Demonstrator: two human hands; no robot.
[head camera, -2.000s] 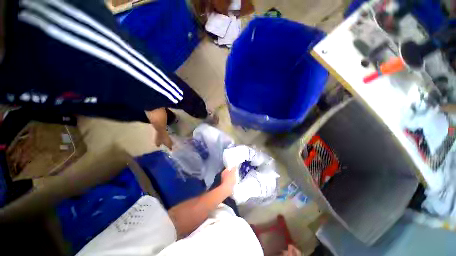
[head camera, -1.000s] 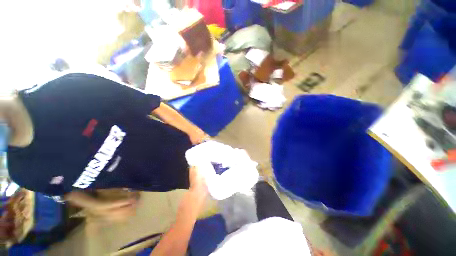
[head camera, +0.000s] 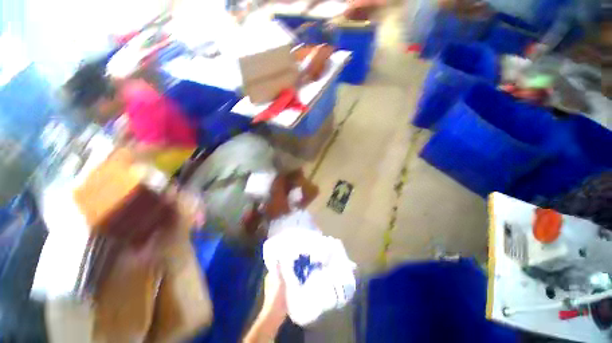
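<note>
My left hand (head camera: 274, 298) comes up from the bottom edge and grips the left side of a crumpled white sack (head camera: 322, 285). The sack's mouth is open towards me, and small dark-blue pieces (head camera: 307, 267) show inside it. The picture is blurred, so the fingers are hard to make out. My right hand is out of the picture.
A blue bin (head camera: 429, 301) stands just right of the sack. A white machine table (head camera: 523, 268) is at the right. Cardboard boxes (head camera: 121, 281) are at the left. More blue bins (head camera: 483, 134) line the floor aisle (head camera: 362, 161) beyond.
The view has swung up and towards the aisle. The co-worker in the dark shirt has left the picture. The white sack is still in my left hand, now lower in the picture.
</note>
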